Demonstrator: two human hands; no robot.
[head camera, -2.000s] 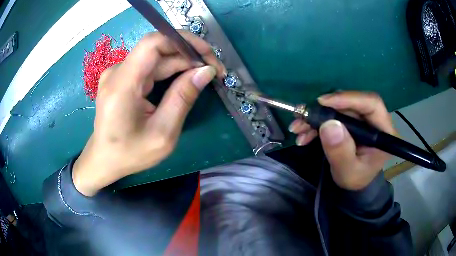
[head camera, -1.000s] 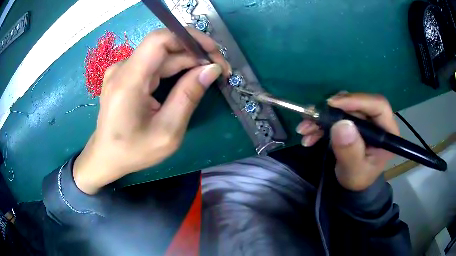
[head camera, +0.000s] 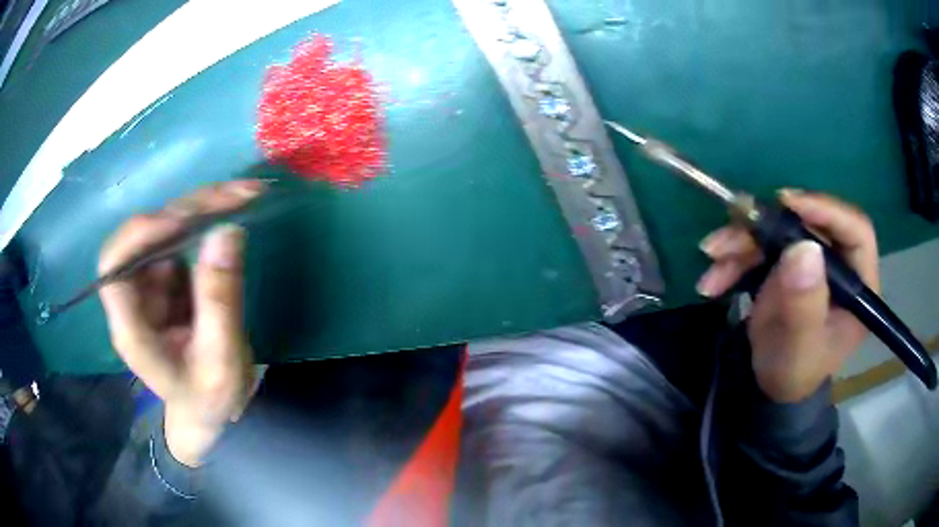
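My left hand (head camera: 185, 299) is blurred and holds the dark tweezers (head camera: 154, 253) at the left. Their tips point toward the lower edge of the red wire pile (head camera: 324, 113); whether they grip a wire is too blurred to tell. My right hand (head camera: 798, 293) holds the soldering iron (head camera: 865, 299) by its black handle. Its thin tip is just right of the metal jig (head camera: 630, 239), apart from it. The jig lies slanted on the green surface, with several small round silver components (head camera: 582, 165) in its zigzag recesses.
A black holder (head camera: 922, 134) stands at the right edge. A white strip (head camera: 134, 77) curves across the upper left. A thin pale loop (head camera: 633, 304) lies at the jig's near end. The wearer's lap is below the bench edge.
My left hand and the tweezers have moved left, away from the jig toward the red wire pile. The iron's tip has lifted off the jig to its right. The view has shifted.
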